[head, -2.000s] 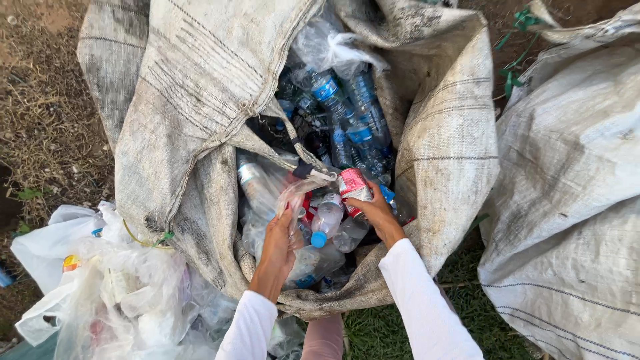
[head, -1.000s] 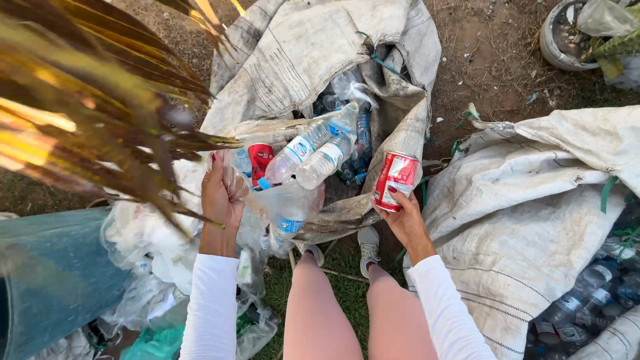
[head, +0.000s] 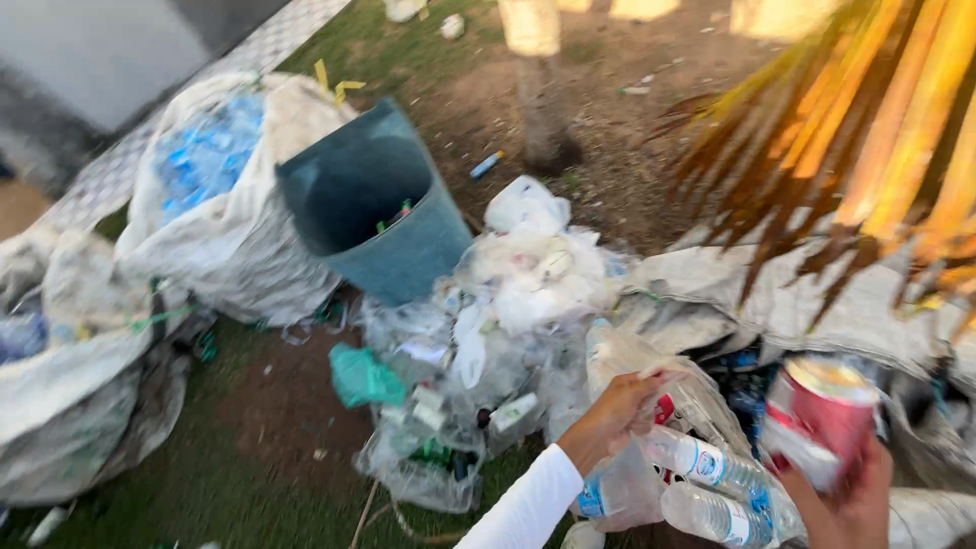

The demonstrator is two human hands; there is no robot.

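At the lower right my right hand grips a red and white drink can, slightly blurred. My left hand is closed on the gathered edge of a clear plastic bag. In and against that bag lie clear plastic bottles with blue and white labels, and a bit of a red can shows through the film. Behind the hands, a woven sack gapes over dark bottles, partly hidden by the bag and the can.
A heap of clear and white plastic bags lies left of my hands, with a green bag at its edge. Beyond stand a blue-green bin and a white sack of blue plastic. A palm frond hangs at upper right.
The view has swung left, bringing in the bin and other sacks. Both hands have lifted away from the sack's mouth, where they were two seconds ago, with bag and can still held.
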